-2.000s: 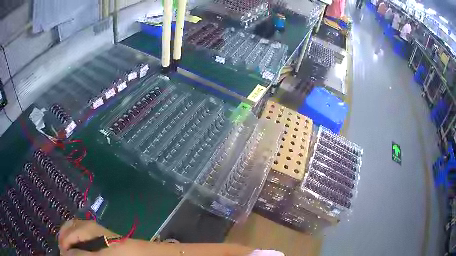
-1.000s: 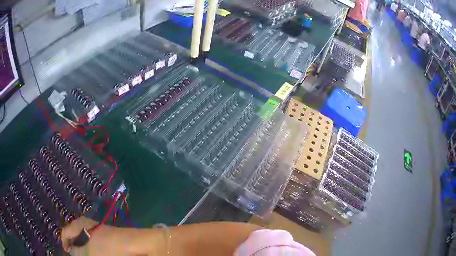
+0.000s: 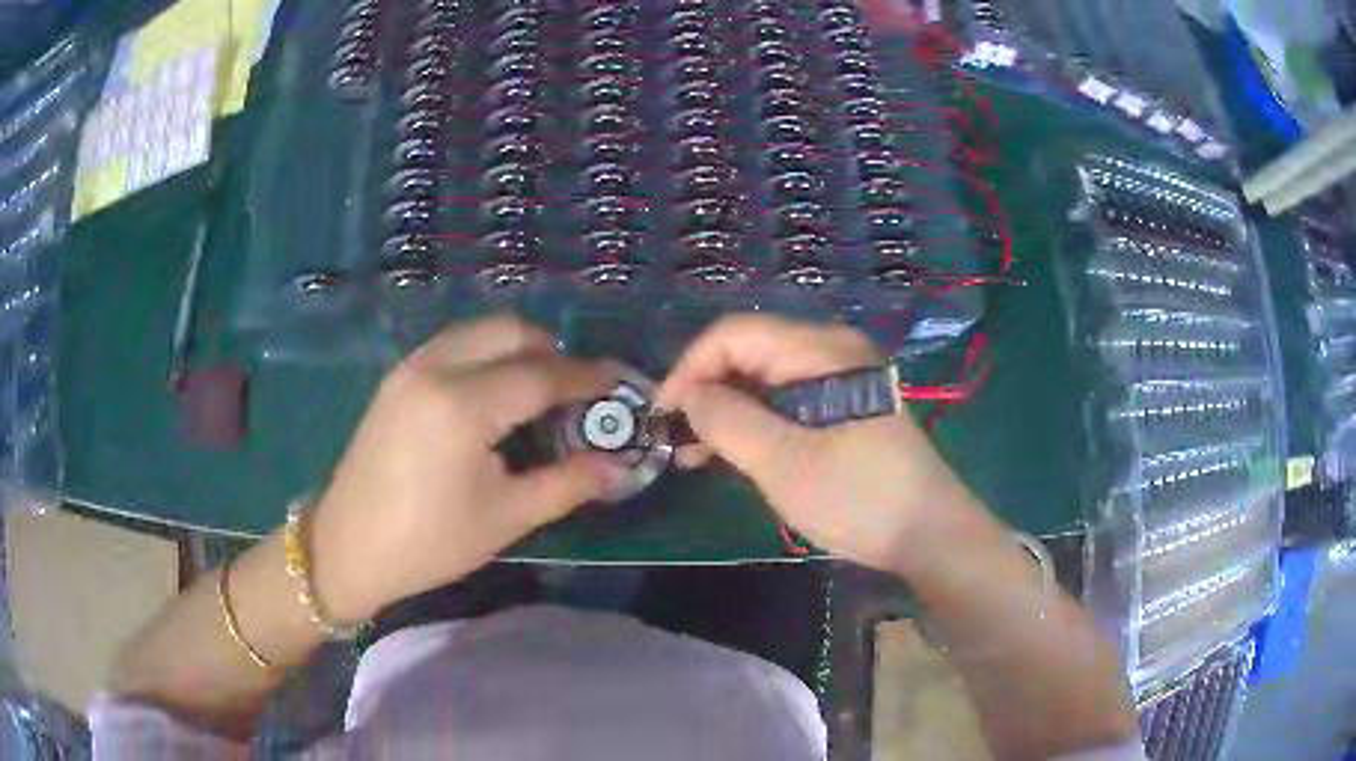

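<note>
A small round component (image 3: 608,424) with a pale ring and dark centre sits at the bench's front edge, over a round silver metal base (image 3: 643,479) that is partly covered. My left hand (image 3: 461,446) pinches the component from the left, thumb below and fingers above. My right hand (image 3: 803,446) holds a black test probe (image 3: 833,397) with a red wire at its rear; its fingertips are against the component's right side. The probe's tip is hidden by the fingers. The main blister tray (image 3: 312,320) lies just beyond both hands, with rows of dark round parts.
Red test leads (image 3: 999,223) lie loosely right of the main tray. Clear side trays (image 3: 1182,372) are stacked at right, more at far left. A label sheet (image 3: 149,119), a thin dark tool (image 3: 194,283) and a brown pad (image 3: 213,406) lie at left.
The view has swung from the right side of the bench to its front. My right hand has come from over the parts tray to the round base, and my left hand is now in view.
</note>
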